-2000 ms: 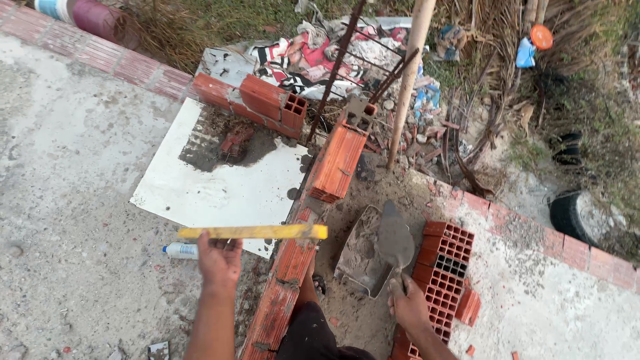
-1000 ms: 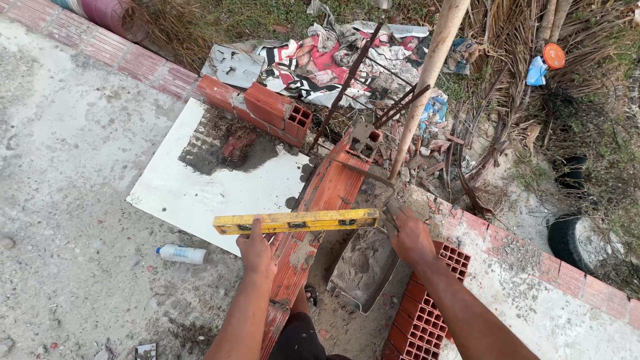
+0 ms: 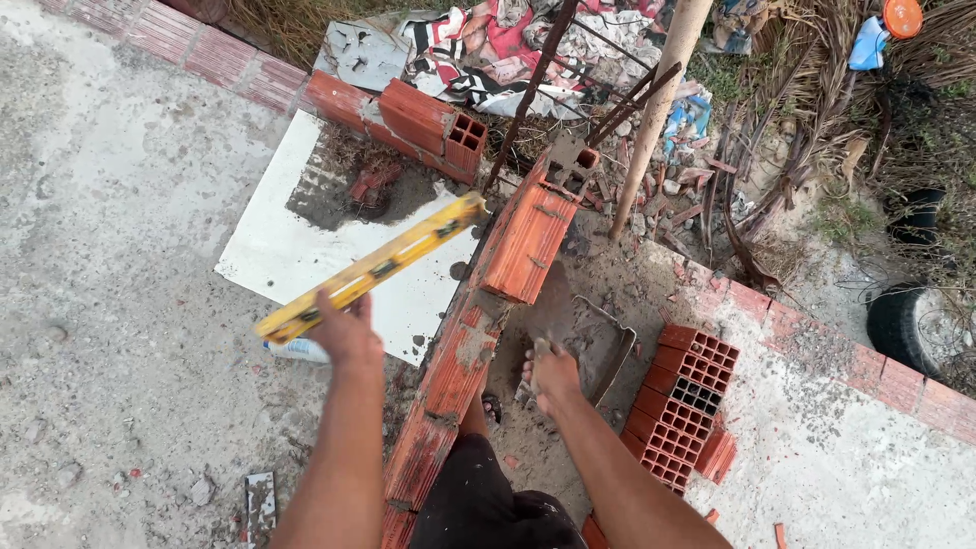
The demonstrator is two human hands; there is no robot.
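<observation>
A yellow spirit level (image 3: 381, 263) is in the grip of my left hand (image 3: 347, 332), tilted up toward the right above a white board (image 3: 282, 236) smeared with mortar. My right hand (image 3: 550, 374) is closed around the handle of a trowel (image 3: 555, 305), whose blade is blurred beside the wall. Between the hands runs a wall of red hollow clay bricks (image 3: 454, 366), with a raised brick (image 3: 530, 244) near its far end. Right of the wall, a mortar tub (image 3: 610, 343) lies partly behind the trowel and my right hand.
Stacked hollow bricks (image 3: 679, 404) stand at the right. Rusty rebar (image 3: 534, 84) and a wooden pole (image 3: 659, 114) rise by the wall's far end. A short brick row (image 3: 412, 118) borders the white board. A plastic bottle (image 3: 301, 349) lies behind my left hand.
The level, lying across the wall a second ago, has moved left off it and is now tilted. My right hand has come back toward me from near the level's right end.
</observation>
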